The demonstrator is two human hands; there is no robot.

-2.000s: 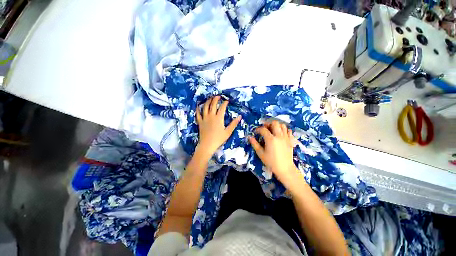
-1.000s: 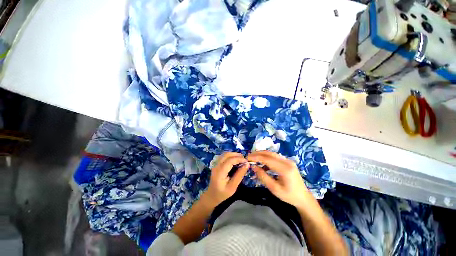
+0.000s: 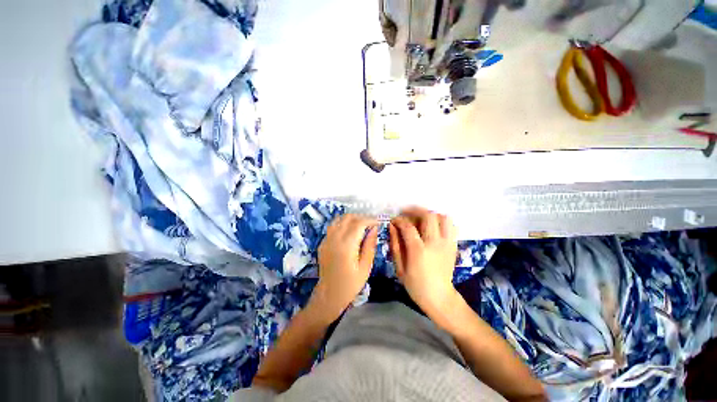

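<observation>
A blue floral garment piece [image 3: 271, 224] lies over the table's front edge, its pale wrong side up at the left. My left hand [image 3: 347, 253] pinches its edge with thumb and fingers at the table's front edge. My right hand [image 3: 423, 250] pinches the same cloth just to the right, the fingertips close together. The exact fold or seam between the fingertips is too small to tell. The sewing machine's presser foot area [image 3: 424, 78] is above and to the right of my hands, apart from the cloth.
Yellow and red handled scissors [image 3: 595, 81] lie right of the machine head. A printed ruler scale [image 3: 582, 201] runs along the front edge. Fabric bundles hang at the lower right [image 3: 582, 306] and lower left [image 3: 204, 334], the left one by a blue crate [image 3: 143, 316].
The view has shifted right and closer to the front edge. My hands have drawn together on the cloth's edge, and most of the dark floral face is now gathered down by them.
</observation>
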